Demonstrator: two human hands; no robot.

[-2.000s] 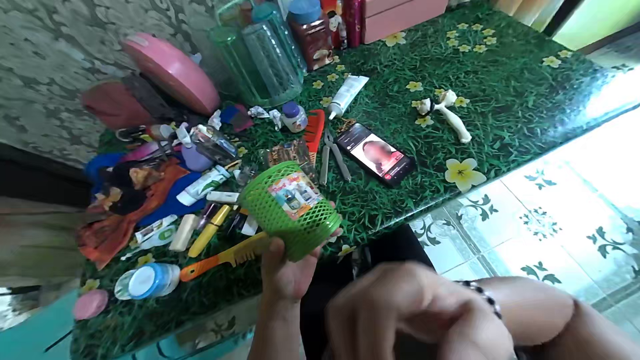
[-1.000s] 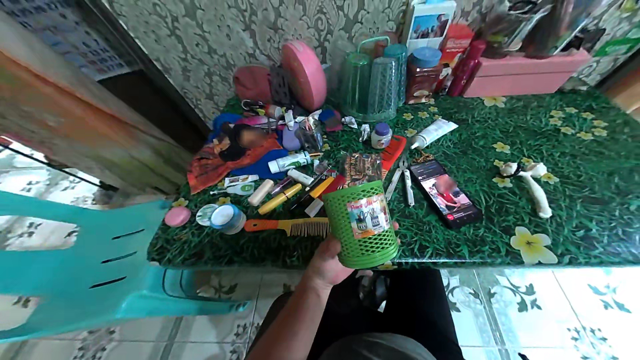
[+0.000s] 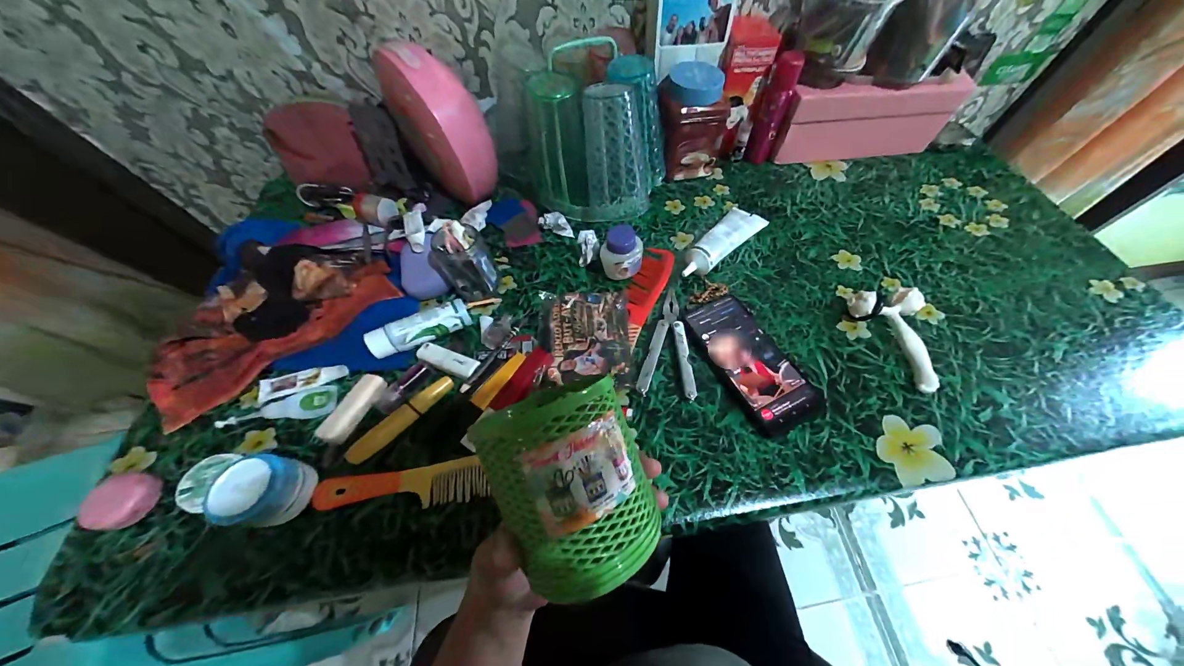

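Note:
My left hand (image 3: 511,566) holds a green plastic mesh basket (image 3: 592,546) with a picture label, above the table's front edge. Behind the basket, partly hidden, lies an orange comb (image 3: 370,488). Just beyond the basket are a printed packet (image 3: 585,335), a red comb (image 3: 650,282) and folding pliers (image 3: 672,324) with spread handles. A smartphone (image 3: 754,367) with a lit screen lies right of the pliers. Yellow tubes (image 3: 400,421), a white tube (image 3: 418,327) and a round jar (image 3: 254,490) lie to the left. My right hand is out of view.
Cloths (image 3: 277,314) are heaped at the left. Along the wall stand a pink oval case (image 3: 437,120), drinking glasses in a rack (image 3: 592,139), a jar with a blue lid (image 3: 696,120) and a pink box (image 3: 869,120). A white massager-like object (image 3: 906,338) lies at right.
My right hand, in front of the basket two seconds ago, has left the view. The basket stays in my left hand. The view has shifted.

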